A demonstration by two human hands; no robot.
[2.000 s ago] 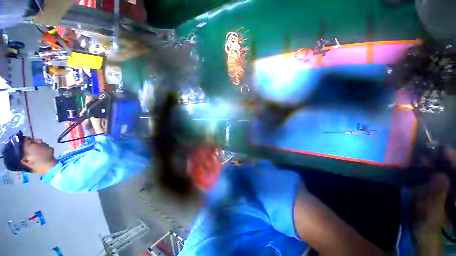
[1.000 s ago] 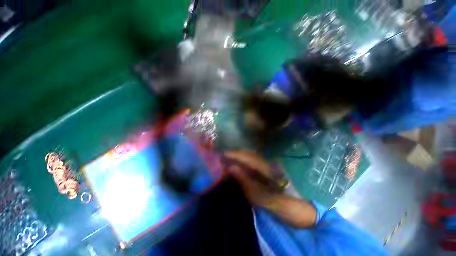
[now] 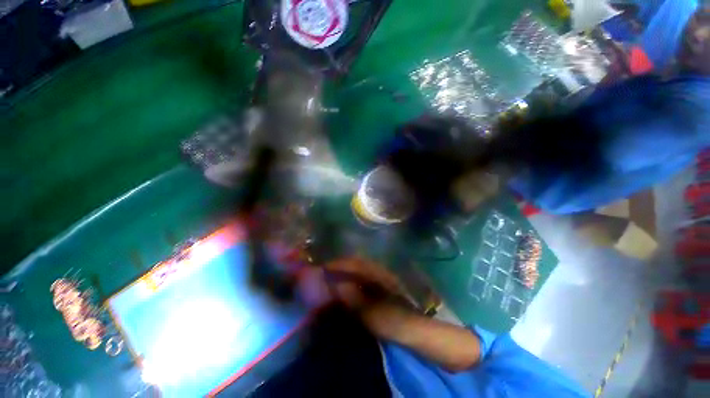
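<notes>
The blue-and-pink mat (image 3: 261,284) lies at lower left centre with strong glare and an orange-red edge. My right hand (image 3: 354,284) is at the mat's right corner, its forearm coming from the lower right. It is blurred, so its fingers and anything in them cannot be made out. My left hand is not in view. A blurred brownish heap of small parts (image 3: 289,223) lies beyond the mat's far right corner. A pile of copper-coloured rings (image 3: 76,312) lies left of the mat, with one loose pale ring (image 3: 114,346) beside it.
A clear cone-shaped hood (image 3: 307,177) hangs beyond the mat, near a round tub (image 3: 383,196). A clear gridded tray (image 3: 492,268) and copper-coloured parts (image 3: 528,260) are at right. Silvery parts (image 3: 455,82) lie farther back. A blurred person in blue (image 3: 615,148) is at upper right.
Since one second ago the mat and ring pile have shifted down and left in view. The tub and a red-and-white label now show. My right hand stays by the mat's corner. The view swung round earlier.
</notes>
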